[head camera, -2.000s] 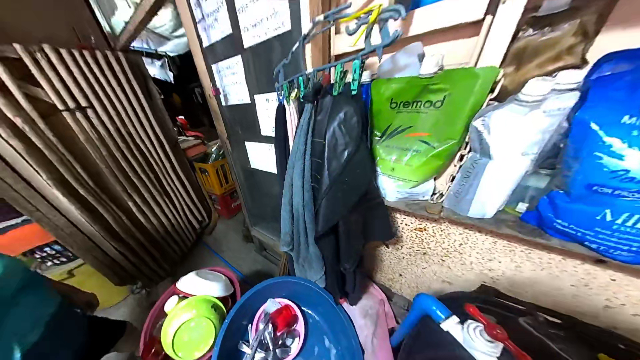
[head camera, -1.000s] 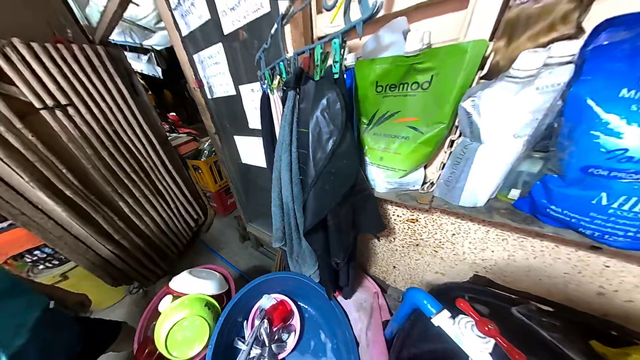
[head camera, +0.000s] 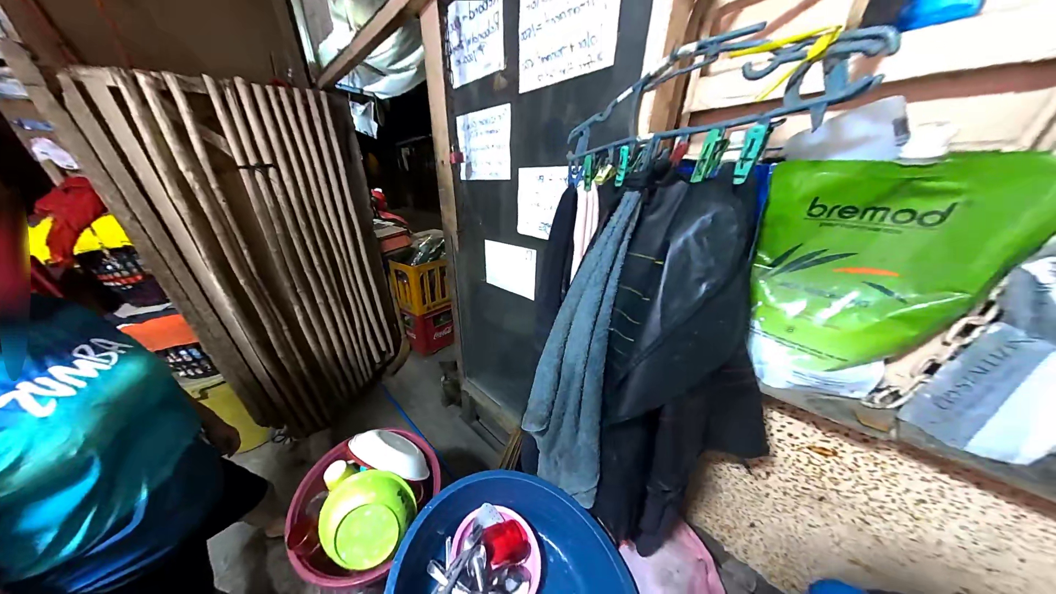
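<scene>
Neither of my hands shows in the head view. At the bottom middle is a large blue plastic basin (head camera: 577, 528). Inside it a small pink bowl (head camera: 535, 549) holds metal spoons and other cutlery (head camera: 466, 565) with a red cup (head camera: 506, 542). To its left a dark pink basin (head camera: 297, 503) holds a lime-green bowl (head camera: 367, 520), a white bowl (head camera: 388, 455) and other dishes. Above, a grey towel (head camera: 582, 363) and dark garments (head camera: 685, 313) hang from a clip hanger (head camera: 701, 124) with green pegs.
A person in a teal shirt (head camera: 107, 437) is at the left, beside a wooden slatted gate (head camera: 272, 247). Yellow (head camera: 419, 285) and red crates (head camera: 429, 330) stand beyond the doorway. On the right ledge are a green pouch (head camera: 891, 256) and a silver-white pouch (head camera: 982, 396). A pink cloth (head camera: 676, 565) lies below.
The view has swung left, showing more of the person in the teal shirt. The blue tap with a red handle, seen earlier at the bottom right, is mostly out of view.
</scene>
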